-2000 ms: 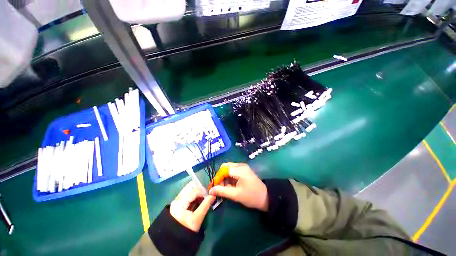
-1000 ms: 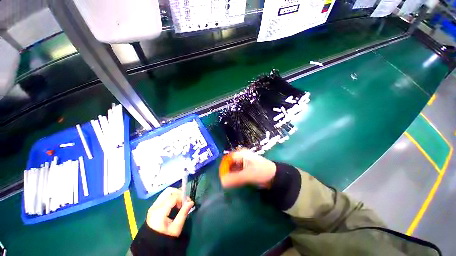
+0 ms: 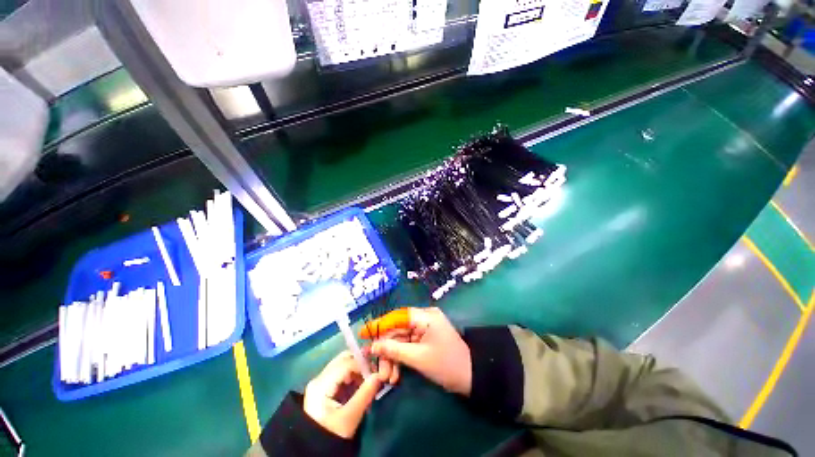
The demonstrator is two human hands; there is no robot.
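My left hand (image 3: 341,393) holds a long white strip (image 3: 352,339) upright and tilted, between thumb and fingers. My right hand (image 3: 427,350) meets it at the strip's lower end, with something orange (image 3: 390,323) at its index finger; whether this is a tool or a finger cover, I cannot tell. A few thin black wires (image 3: 373,328) stand up between the hands. Their lower ends and the contact point are hidden by my fingers. A small white piece shows just below the fingertips.
The left blue tray (image 3: 150,379) holds long white strips and a tiny red piece. The right blue tray (image 3: 390,259) holds small white pieces. A dark wire pile (image 3: 460,214) with white ends lies beyond my hands. A slanted metal post (image 3: 201,134) stands behind the trays.
A second ago my right hand was apart from my left, with the orange item at its fingers. It has come back against the left hand at the strip and wires. The view has shifted slightly.
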